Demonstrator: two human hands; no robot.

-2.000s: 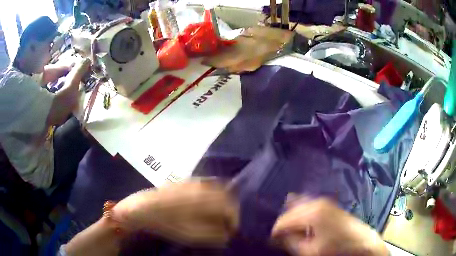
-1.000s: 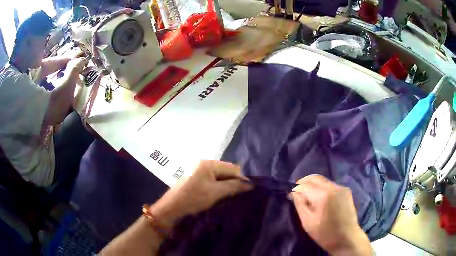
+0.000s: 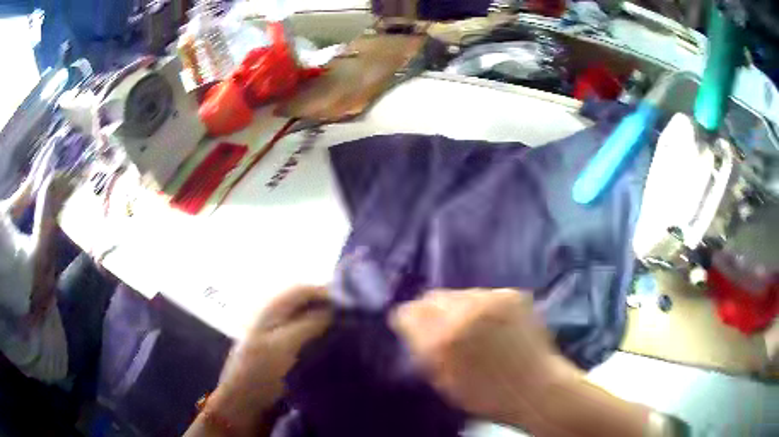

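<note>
The dark purple-navy garment piece [image 3: 478, 205] lies crumpled over the white table and hangs off its front edge. A paler bluish part shows at its right. My left hand [image 3: 286, 329] is at the cloth's lower left edge, its fingertips closed on the cloth. My right hand [image 3: 478, 341] is blurred and closed on the cloth just right of it. A pale patch of cloth shows between the hands. The exact finger holds are blurred.
The sewing machine head [image 3: 683, 188] stands at right, with a blue work lamp [image 3: 613, 162] beside it and a red bag [image 3: 741, 294] below. Another machine [image 3: 154, 119], red plastic bags [image 3: 256, 81] and brown board [image 3: 359, 77] are at back left. A person's arm [image 3: 43, 247] is at far left.
The view has turned to the right. My hands have come closer together on the cloth, and the pale patch now shows between them. The cloth's upper part is folded differently.
</note>
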